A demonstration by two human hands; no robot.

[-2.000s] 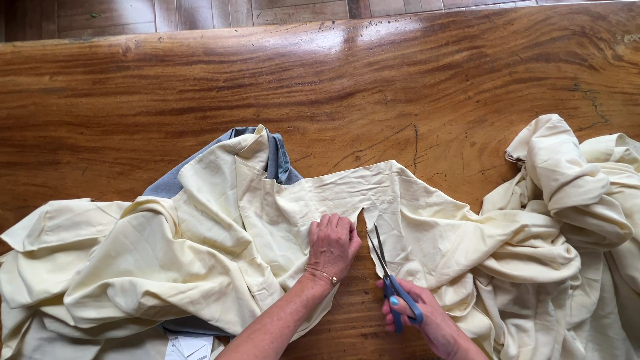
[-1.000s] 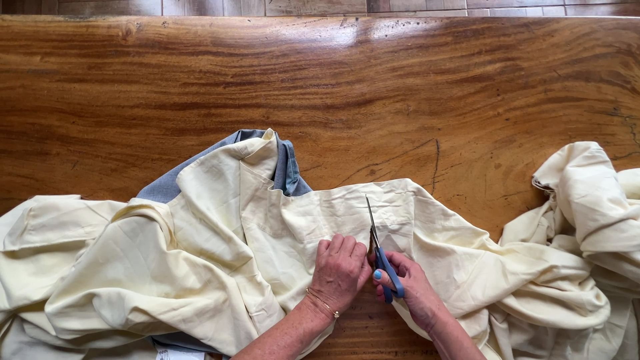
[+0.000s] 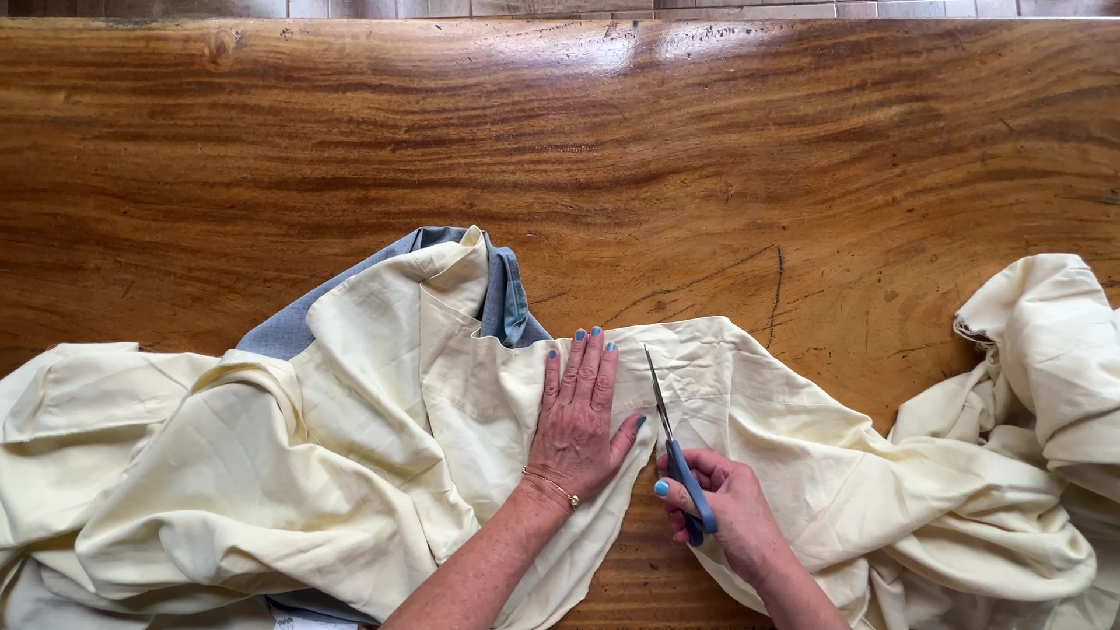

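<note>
Cream fabric point(image 3: 805, 429) lies in loose folds along the near side of the wooden table, with a slit running up into it from the near edge. My left hand point(image 3: 582, 429) rests flat on the fabric just left of the slit, fingers extended, a thin bracelet at the wrist. My right hand point(image 3: 717, 507) grips the blue handles of scissors point(image 3: 686, 490). The blades point away from me at the top of the slit, nearly together, over the cloth. Whether the lower blade is under the fabric I cannot tell.
Blue-grey fabric point(image 3: 289, 328) shows from beneath the cream cloth at left. A white label point(image 3: 306, 619) bearing writing is at the near edge. Bunched cream cloth point(image 3: 1050, 350) with a frayed edge rises at right. The wooden table point(image 3: 542, 175) extends behind, with tiled floor point(image 3: 752, 10) beyond.
My left hand, bent at the fingers before, now lies flat on the cloth, farther from me. Two seconds ago the scissors' blades were spread and a gap showed in the fabric; the blades are now nearly together.
</note>
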